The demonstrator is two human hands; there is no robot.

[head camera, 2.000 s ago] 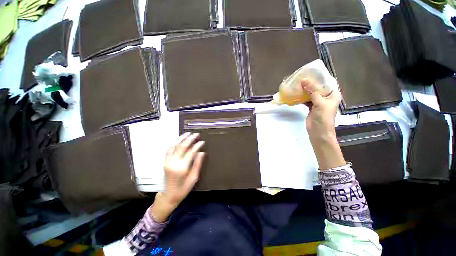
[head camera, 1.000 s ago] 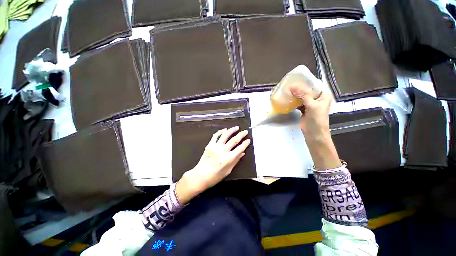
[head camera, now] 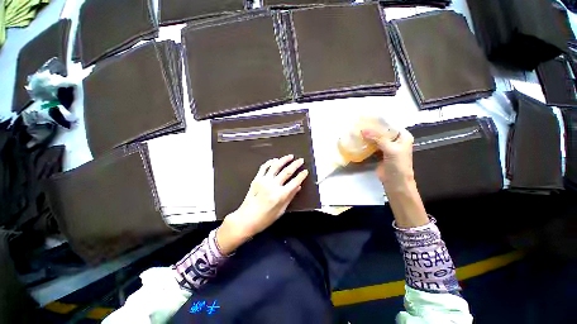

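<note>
A dark brown zippered panel (head camera: 243,171) lies flat on white paper (head camera: 354,190) in front of me, its pale zipper (head camera: 260,131) near the top edge. My left hand (head camera: 272,188) rests flat on the panel's lower right part, fingers slightly spread, gripping nothing. My right hand (head camera: 395,157) grips a soft translucent glue bottle (head camera: 358,142) with yellowish contents. The bottle is tilted, its thin nozzle (head camera: 330,173) pointing down-left at the panel's right edge. Whether the tip touches the edge is too small to tell.
Rows of low stacks of plain brown panels (head camera: 237,63) lie beyond. A zippered panel stack (head camera: 452,161) is at right, a plain stack (head camera: 104,196) at left. A crumpled plastic bag (head camera: 50,92) and dark heap (head camera: 28,171) are far left; a tall dark block (head camera: 522,28) is far right.
My left hand moved from the panel's left side onto its right part. My right hand brought the bottle down along the panel's right edge. The view shifted, so the stacks appear higher.
</note>
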